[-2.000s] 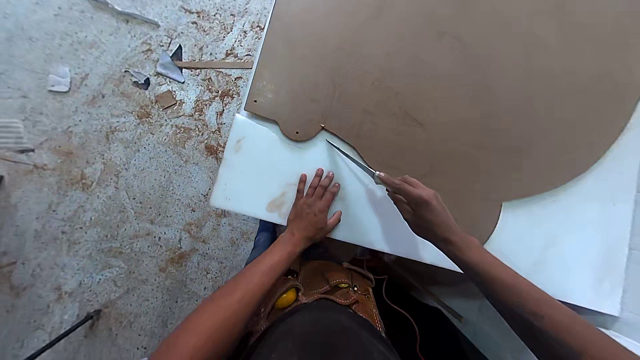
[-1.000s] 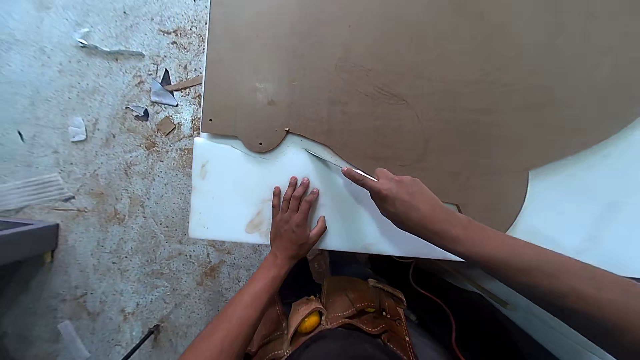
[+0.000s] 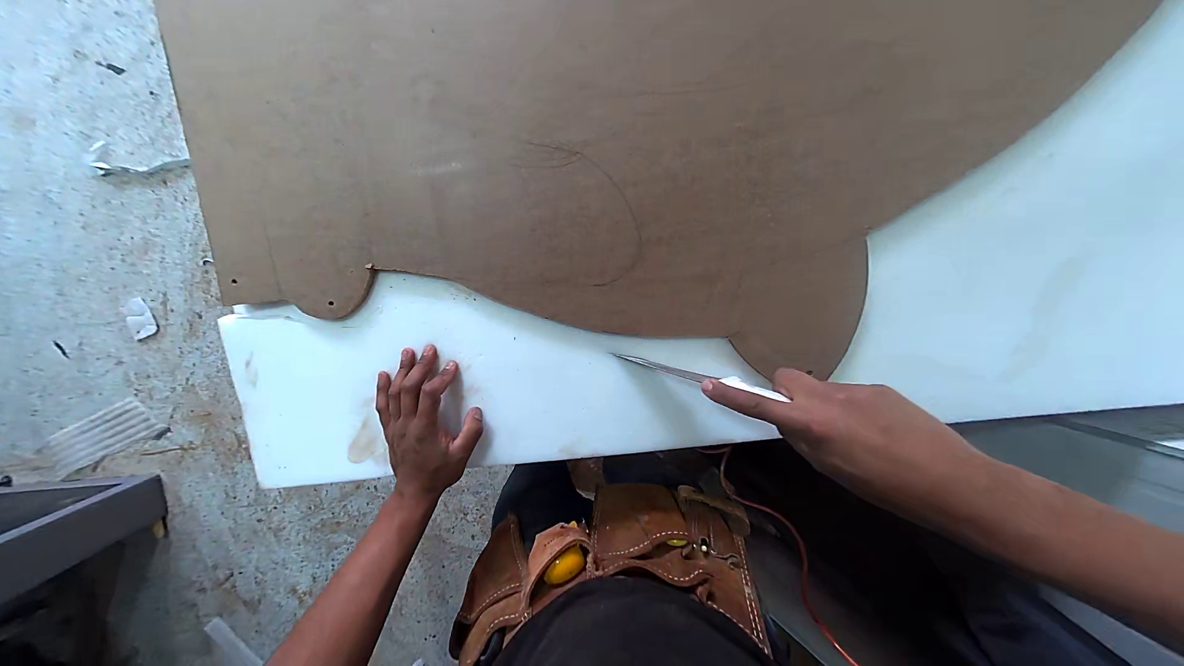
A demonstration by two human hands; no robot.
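A brown fiberboard-like template [image 3: 518, 166] with a curved, lobed edge lies on a thick white foam sheet [image 3: 555, 398]. My left hand [image 3: 424, 421] rests on the foam near its front left part, fingers spread, holding nothing. In my right hand [image 3: 823, 416] is a knife with a white handle [image 3: 754, 388] and a long thin blade [image 3: 661, 368]. Its tip points left and lies over the foam, a little below the template's wavy edge. The hand is just below the template's rounded lobe, forefinger along the handle. Whether the blade is in the foam, I cannot tell.
A leather tool belt [image 3: 638, 536] is at my waist, close to the foam's front edge. An orange cord [image 3: 800, 555] hangs to its right. Scraps, among them a white piece [image 3: 141, 318], lie on the concrete floor [image 3: 185, 388]. A grey frame [image 3: 83, 527] stands at the lower left.
My right hand with the knife has moved right along the template's edge, from near the left small lobe toward the larger lobe. My left hand stays flat on the foam. The view has shifted.
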